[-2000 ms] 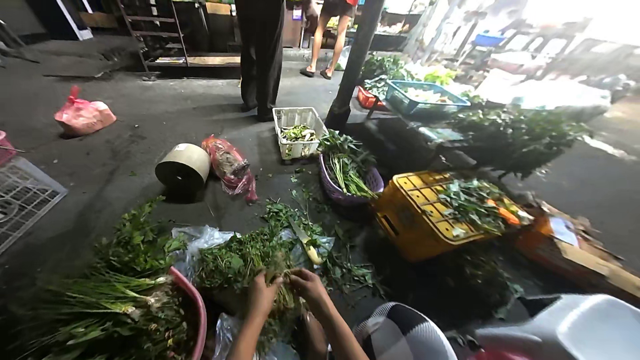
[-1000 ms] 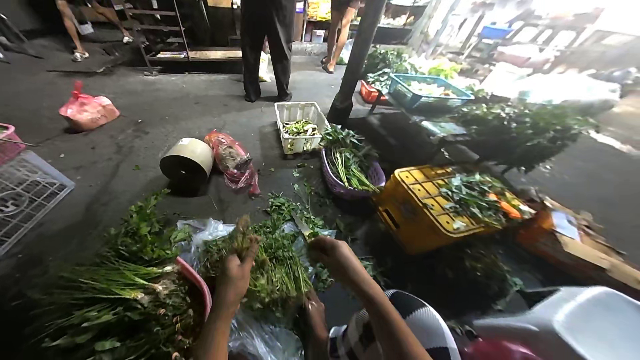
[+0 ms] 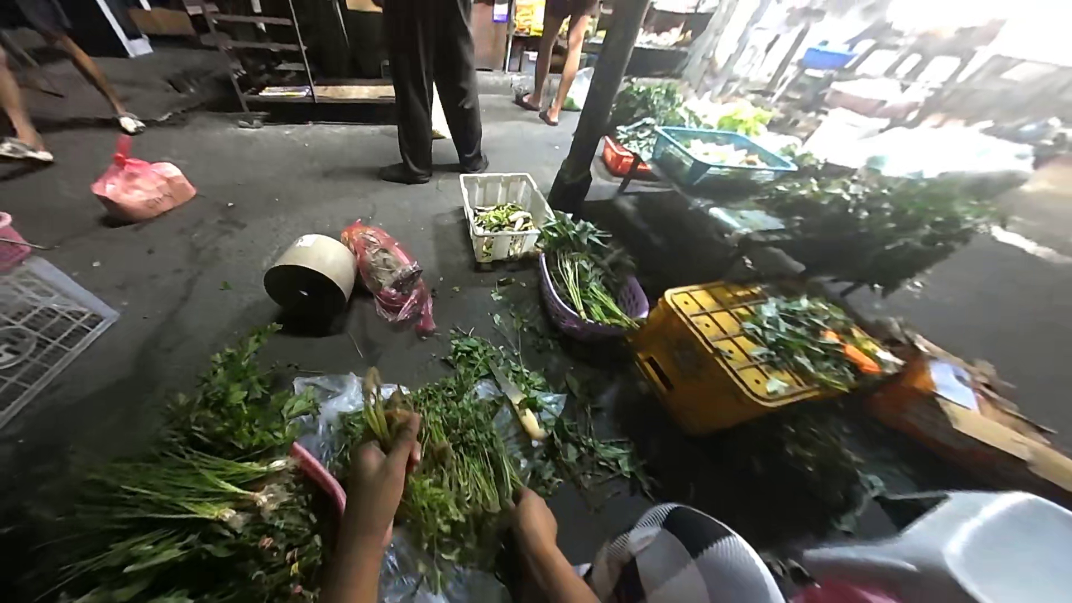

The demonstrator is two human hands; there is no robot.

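My left hand [image 3: 381, 469] is closed around a small bunch of leafy herbs [image 3: 374, 410], its root ends pointing up. My right hand [image 3: 532, 519] is low at the right edge of the herb pile [image 3: 465, 444], touching its stems; whether its fingers grip any is unclear. The pile lies on clear plastic sheeting [image 3: 331, 402]. A knife [image 3: 523, 410] with a pale yellow handle rests on the pile's right side, blade toward the upper left. Left of my left hand are leafy greens and long-stemmed bunches with pale roots [image 3: 243, 502], beside a pink curved rim [image 3: 318, 477].
Ahead stand a white basket [image 3: 505, 243], a purple basket of greens [image 3: 578, 322], a roll [image 3: 310, 276] and a red plastic bag [image 3: 389, 272]. An upturned yellow crate [image 3: 695, 368] bears greens at right, near a cardboard box [image 3: 980, 427]. A person [image 3: 431, 84] stands beyond, near a post [image 3: 603, 100].
My right hand has moved from beside the knife down to the pile's lower right. My left hand stays raised at the pile's left. A passer-by's legs at the upper left have shifted.
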